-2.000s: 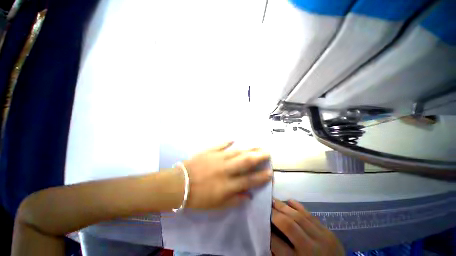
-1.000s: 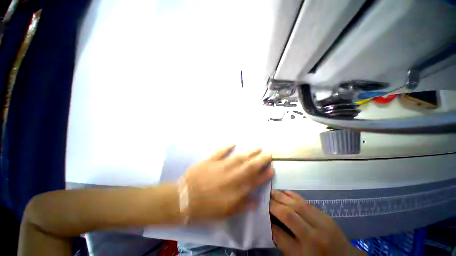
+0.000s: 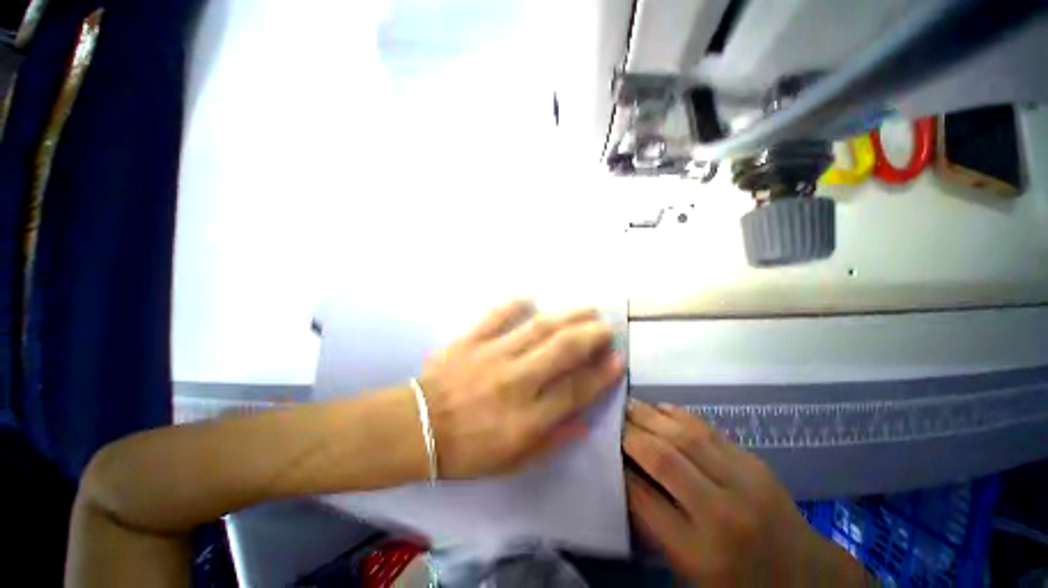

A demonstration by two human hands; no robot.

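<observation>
A pale fabric piece [image 3: 523, 511] lies over the table's front edge, its lower end hanging toward me. My left hand [image 3: 523, 385], with a white bracelet, lies palm down on it, fingertips near its right edge. My right hand [image 3: 713, 494] has its fingers at that right edge, where a thin dark edge shows; its thumb is hidden. Metal parts by the presser foot [image 3: 655, 144] and the needle plate [image 3: 661, 218] are beyond my hands. The fabric is clear of them.
The machine head fills the upper right, with a grey ribbed knob [image 3: 790, 232]. Red and yellow handles [image 3: 904, 149] and a dark rectangular item [image 3: 983, 147] lie behind. Navy pieces [image 3: 109, 230] lie left. A ruler [image 3: 804, 425] lines the front edge; a blue crate [image 3: 908, 534] sits below.
The view has shifted, so the machine and knob sit higher in the picture. The fabric's left part has spread out further left. Both hands stay at the fabric's right edge.
</observation>
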